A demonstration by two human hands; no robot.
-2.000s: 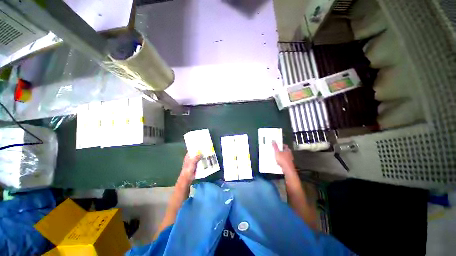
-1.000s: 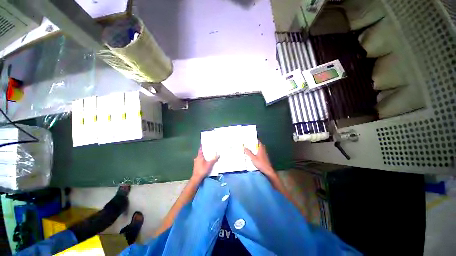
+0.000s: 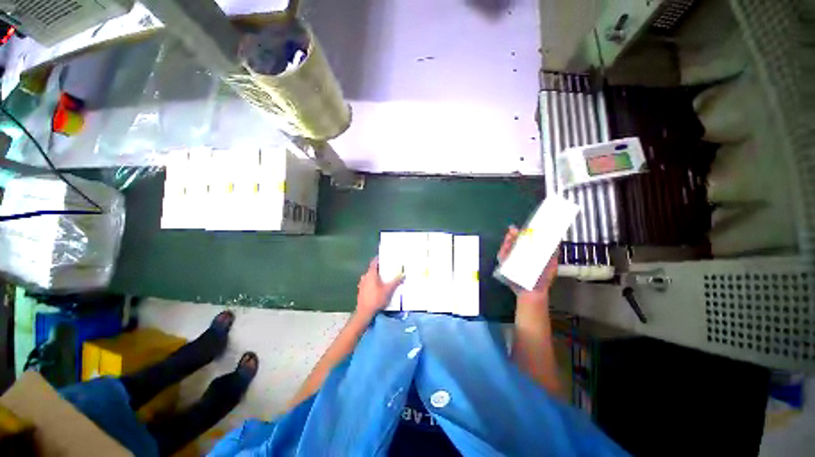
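Several white phone boxes [image 3: 429,272] stand side by side on the dark green bench in front of me. My left hand [image 3: 379,289] is on the left end of this group, with the thumb over its near edge. My right hand [image 3: 531,277] holds another white box [image 3: 540,245], tilted, at the bench's right end near the rollers. A box with a green and pink screen picture [image 3: 610,162] lies on the roller conveyor [image 3: 579,125]. A row of white boxes [image 3: 223,191] stands at the left of the bench.
A grey post with a yellowish holder tube [image 3: 299,85] rises over the white shelf [image 3: 429,134]. Film-wrapped white boxes [image 3: 67,234] are at the far left. The beige machine [image 3: 760,299] is on the right. Another person's legs [image 3: 204,357] and yellow cartons [image 3: 130,355] show at lower left.
My right hand has left the grouped boxes and now holds another box by the rollers. My left hand stays at the group. Fewer boxes lie on the conveyor. A brown carton flap shows at lower left.
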